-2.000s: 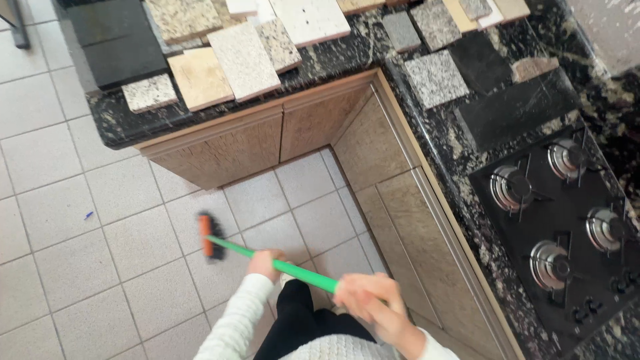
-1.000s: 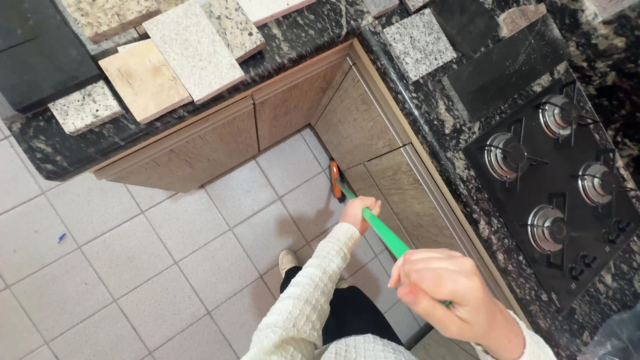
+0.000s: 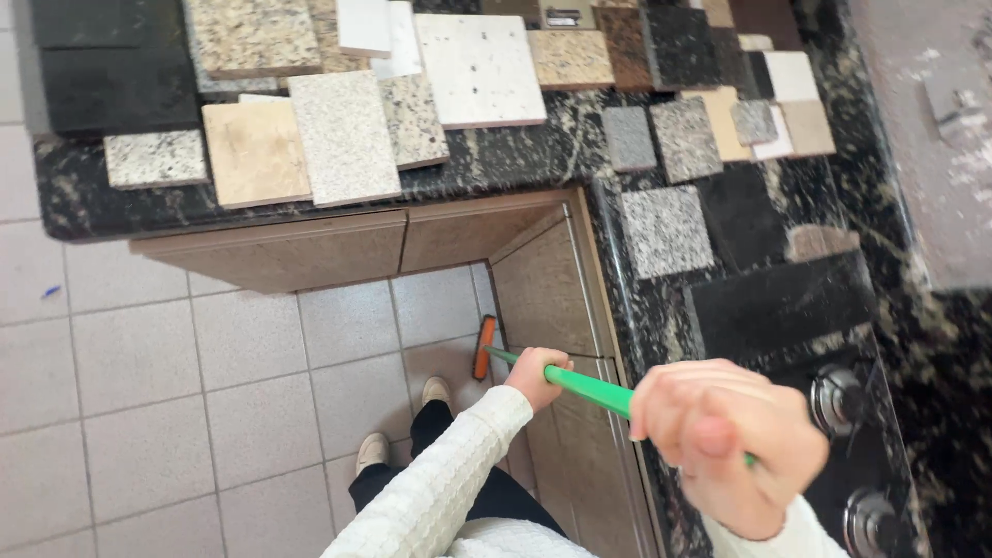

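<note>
A broom with a green handle (image 3: 590,391) and an orange head (image 3: 484,347) slants down from my hands to the tiled floor. My left hand (image 3: 539,377) is closed around the lower part of the handle. Higher up, near the handle's top end, my right hand (image 3: 728,438) grips it, over the edge of the black granite countertop. The broom head rests on or just above the floor, close to the base of the right-hand wooden cabinets; its bristles are mostly hidden.
Stone sample tiles (image 3: 345,138) lie along the L-shaped black granite countertop (image 3: 496,167). A gas cooktop (image 3: 845,457) is at the lower right. Wooden cabinets (image 3: 542,287) border the floor corner. My shoes (image 3: 373,452) stand left of the broom, and a small blue object (image 3: 51,292) lies on the floor.
The broom head has moved from the open floor at the left to beside the right-hand cabinets, both hands staying on the handle. Since one second ago it has come slightly away from the corner.
</note>
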